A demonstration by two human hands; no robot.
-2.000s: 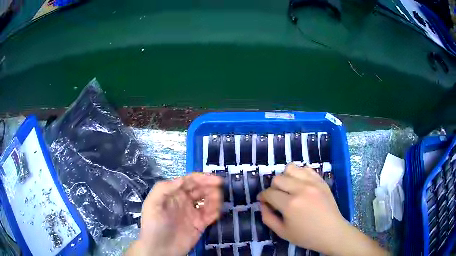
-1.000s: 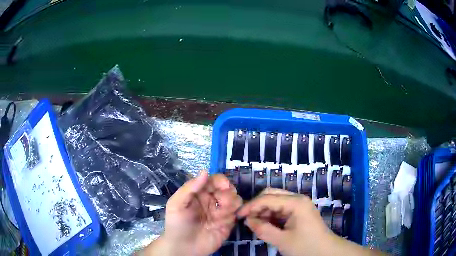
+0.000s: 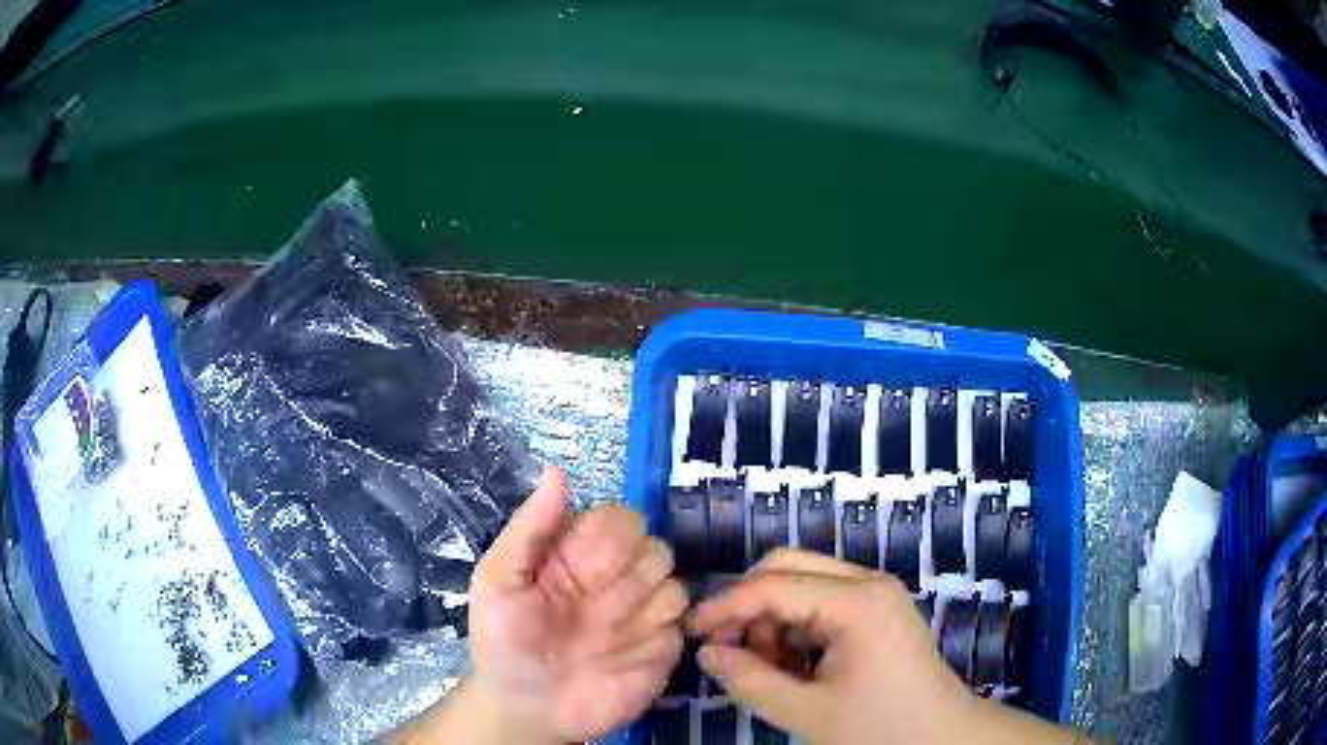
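Observation:
My left hand [image 3: 579, 619] is bare, palm up with curled fingers, over the lower left of the blue parts tray [image 3: 1071, 582]. I cannot see anything in its palm. My right hand [image 3: 837, 648] is over the lower middle of the tray, thumb and index finger bent towards each other beside the left fingertips. Whether a tiny piece is between them cannot be told. Rows of black curved plastic parts [image 3: 799, 427] stand in the tray between white dividers [image 3: 915, 437]. The hands hide part of the lower rows.
A clear plastic bag of black parts [image 3: 349, 437] lies left of the tray. Further left is a small-parts tray [image 3: 131, 539] with dark specks. A white tissue [image 3: 1186, 539], small bottle [image 3: 1150, 640] and stacked blue trays [image 3: 1263, 582] are at right. A green conveyor belt [image 3: 582, 175] runs behind.
My right hand has moved from the tray's second row down to the left fingertips. Small bright pieces seen earlier in my left palm no longer show. The view has shifted, so the tray sits further right.

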